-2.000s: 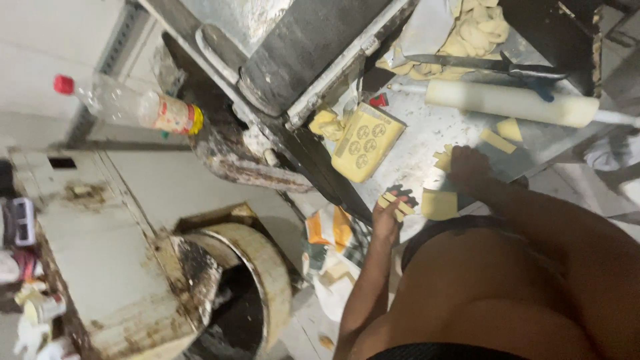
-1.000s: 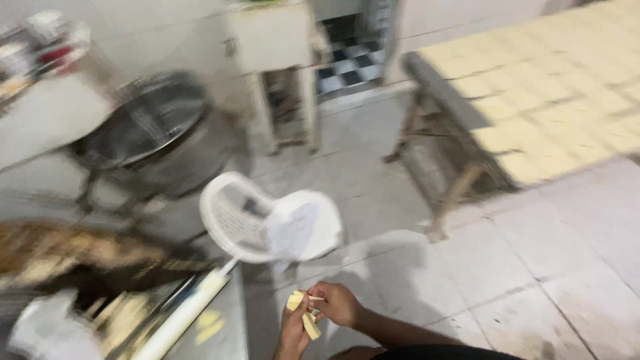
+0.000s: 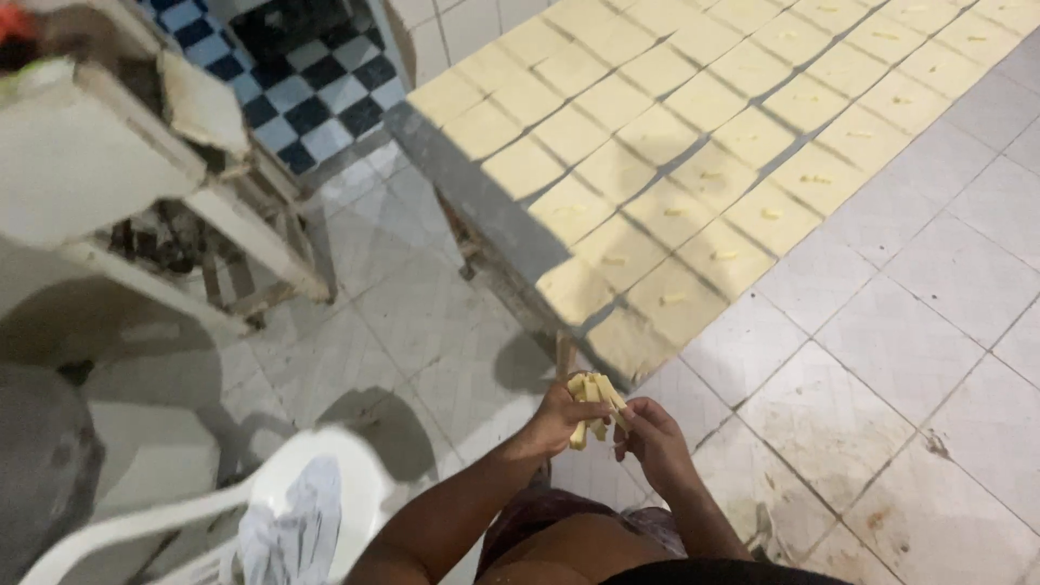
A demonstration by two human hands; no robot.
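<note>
A bunch of pale yellow strips (image 3: 591, 402), perhaps dough or cheese, is held in my left hand (image 3: 561, 418), between its thumb and fingers. My right hand (image 3: 650, 431) pinches the end of one strip at the right side of the bunch. Just beyond both hands is the near corner of a long table (image 3: 471, 175), covered with rows of flat dough squares (image 3: 642, 337). Small yellow strips (image 3: 673, 299) lie on many squares along the right side; the squares at the left show none that I can make out.
A white plastic chair (image 3: 366, 471) with a crumpled cloth (image 3: 296, 516) stands at the lower left. Behind it are a dark round vessel (image 3: 49, 471) and a worn white stand (image 3: 97, 154). Tiled floor (image 3: 821, 390) extends right of the table; a checkered floor (image 3: 317, 89) shows through the doorway.
The view has swung from the metal worktop with the rolling pin to the dough-covered table. Two seconds ago my hands were apart over that worktop; now they are together at the strips.
</note>
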